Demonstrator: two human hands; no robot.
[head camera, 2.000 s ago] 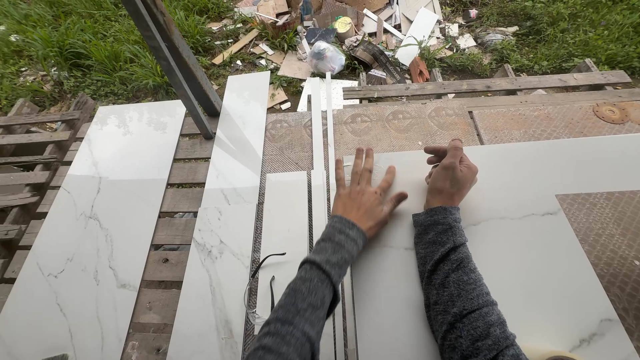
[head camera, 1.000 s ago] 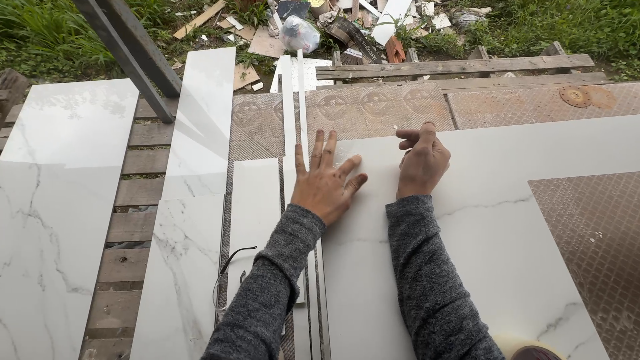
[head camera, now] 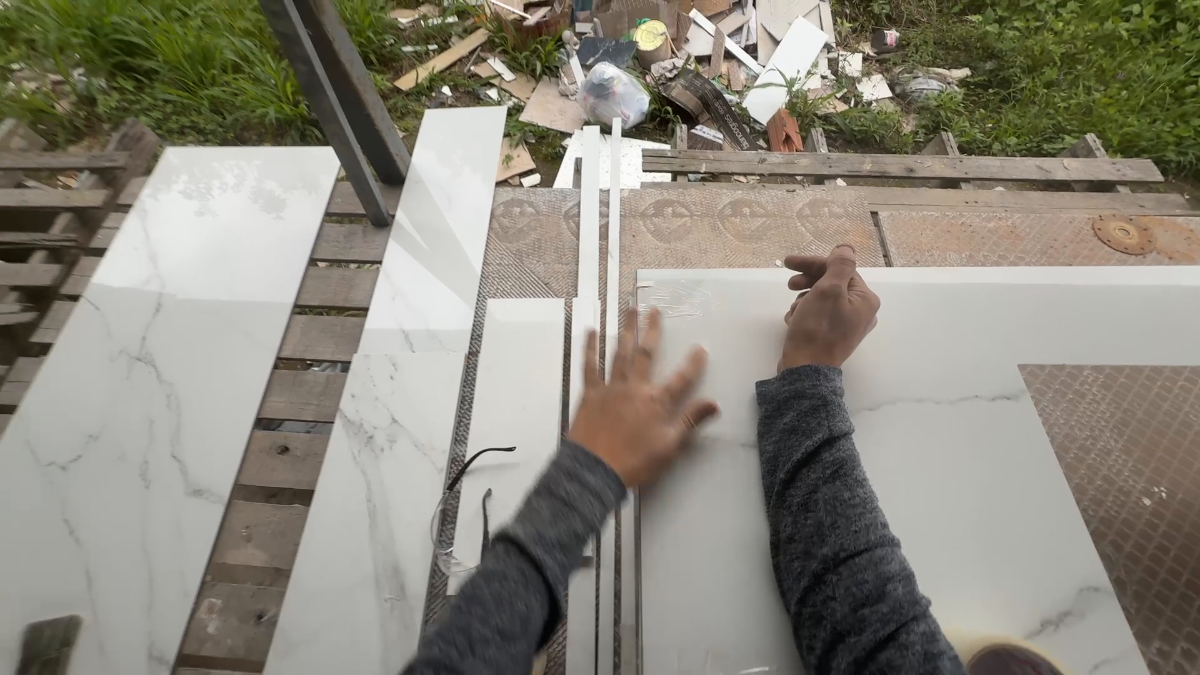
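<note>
A large white marble-patterned slab (head camera: pixel 900 525) with a rectangular cut-out lies on the right. Over its left edge is my left hand (head camera: pixel 642 412), blurred, fingers spread, holding nothing. My right hand (head camera: pixel 830 309) rests near the slab's far edge with curled fingers; whether anything small is between them cannot be told. Clear tape or film (head camera: pixel 680 300) shows at the slab's far left corner. Narrow white strips (head camera: pixel 588 216) run beside the slab, and a shorter white piece (head camera: pixel 523 375) lies left of them. Glasses with dark temples (head camera: pixel 450 534) lie partly over that piece.
Two long marble-patterned panels (head camera: pixel 178 375) (head camera: pixel 403 422) lie on wooden pallet slats (head camera: pixel 281 459) at left. A dark metal post (head camera: pixel 337 103) stands between their far ends. Beyond are broken tile, a plastic bag (head camera: pixel 614 94) and grass. A round dark object (head camera: pixel 1011 659) is at the bottom edge.
My left hand is blurred now, with its fingers spread wider than a second ago. My right hand keeps about the same pose near the slab's far edge. The view has shifted.
</note>
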